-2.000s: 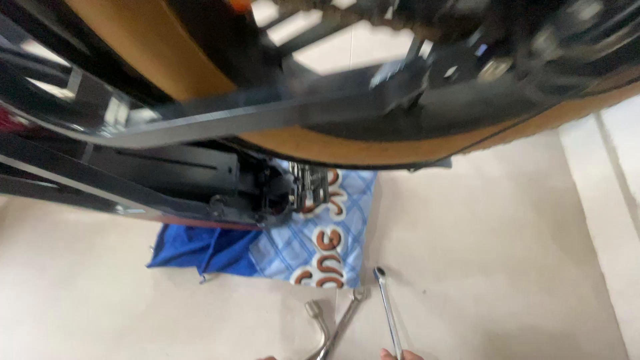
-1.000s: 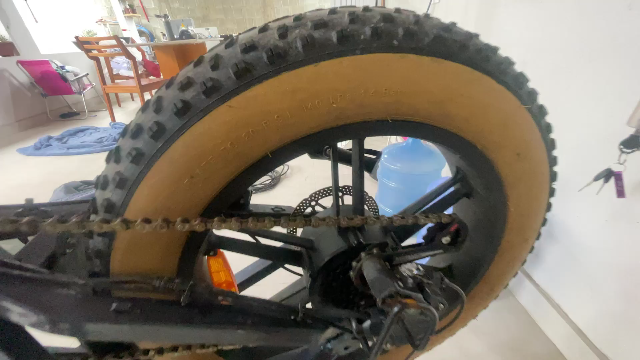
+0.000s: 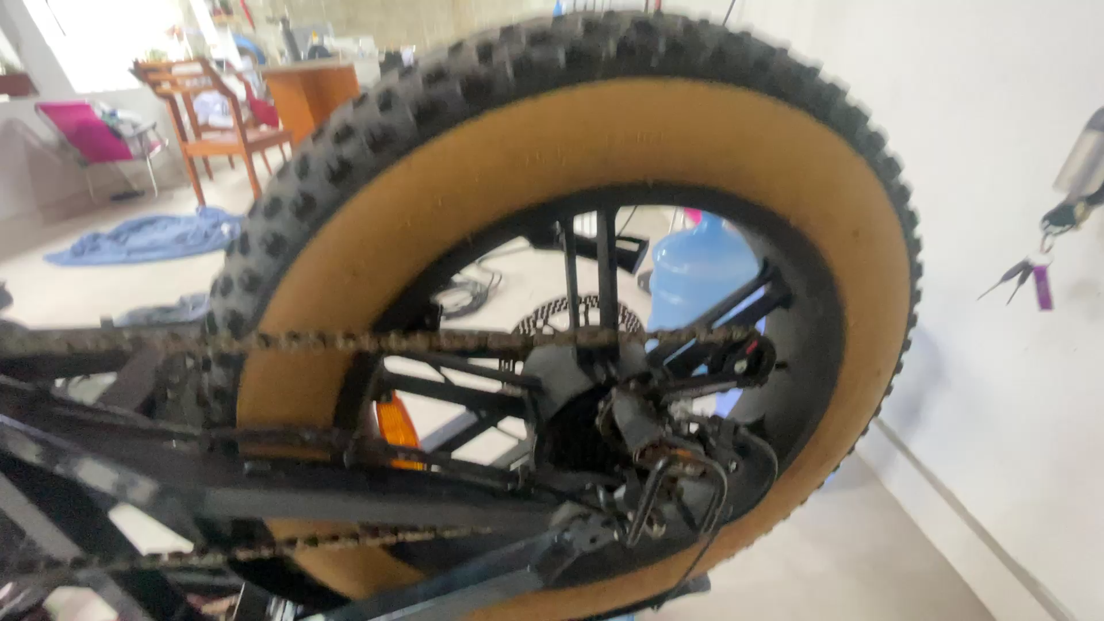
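Observation:
Neither my left hand nor my right hand shows in the head view now. A fat bicycle tyre with a tan sidewall (image 3: 561, 138) fills the middle, on a black spoked wheel. The rusty chain (image 3: 414, 342) runs across it to the rear derailleur (image 3: 746, 360), which stands above the hub. A bent metal guard (image 3: 681, 492) surrounds the hub's axle end. Behind the spokes is a disc brake rotor (image 3: 582, 315). The black frame (image 3: 414, 509) reaches in from the left, with an orange reflector (image 3: 398, 431) near it.
A white wall (image 3: 975, 259) stands close on the right, with keys (image 3: 1026, 280) hanging there. Behind the wheel is a blue water jug (image 3: 703, 267). Farther back are a wooden chair (image 3: 220, 142), a pink folding chair (image 3: 86, 134) and blue cloth (image 3: 159, 237) on the floor.
The view has swung up from the floor, where my fingertips were at metal wrenches near a patterned cloth, to the wheel. My hands and those tools are out of view now.

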